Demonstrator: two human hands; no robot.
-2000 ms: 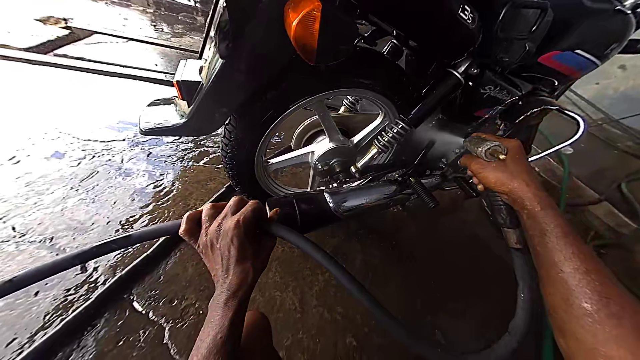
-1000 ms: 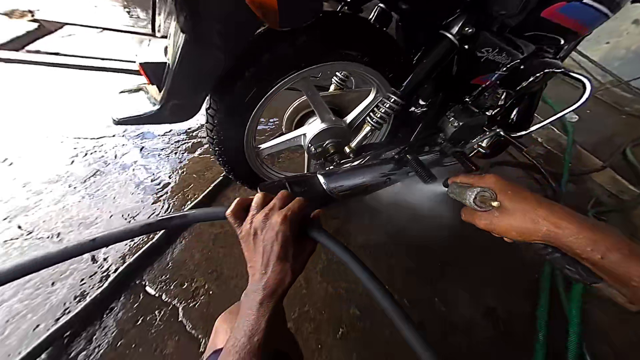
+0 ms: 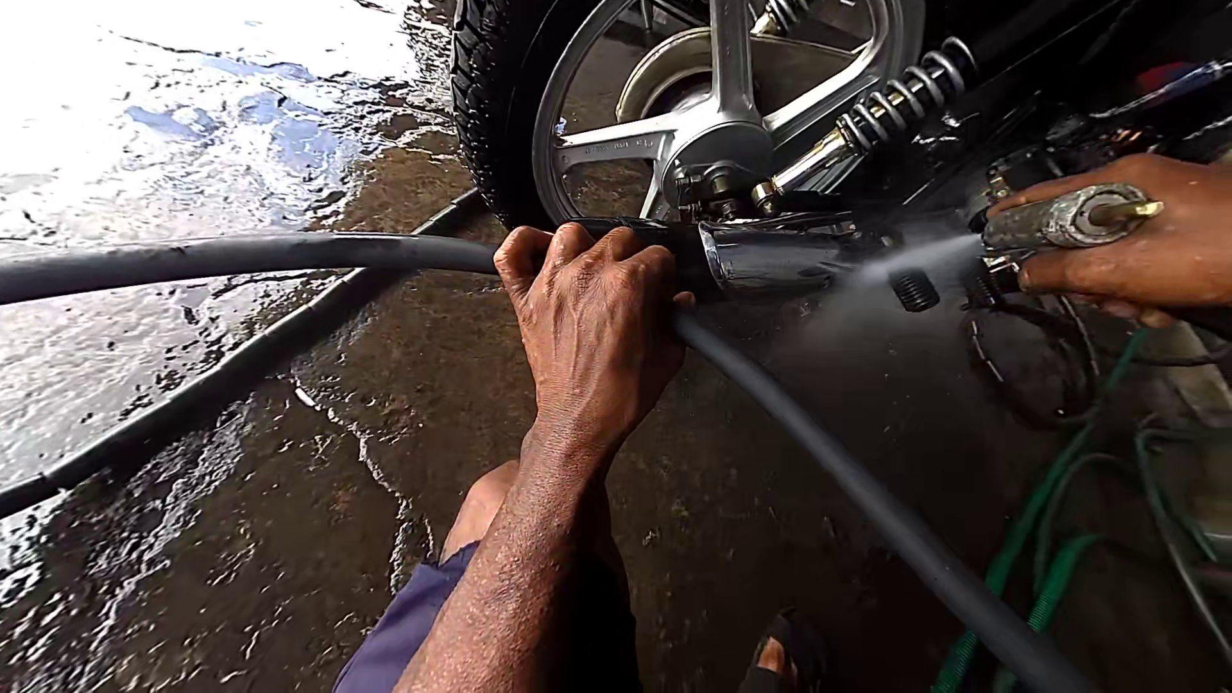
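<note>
My left hand is closed around a thick dark rubber hose at the middle of the view, just below the motorcycle's rear wheel. At the right, my right hand grips a worn metal spray nozzle. A white jet of spray leaves it toward the left and meets the exhaust silencer. Above the silencer is a coil-spring shock absorber. A rubber footrest sticks out below the spray. The far end of the silencer is partly hidden behind my left hand.
Green hoses lie on the wet floor at the lower right. A dark pipe or hose runs diagonally across the floor at the left. My sandalled foot is at the bottom, and my left knee shows beside my forearm.
The view has moved closer to the rear wheel and silencer. The spray, which pointed in among the parts above the silencer at first, now strikes the silencer. Both hands keep their hold.
</note>
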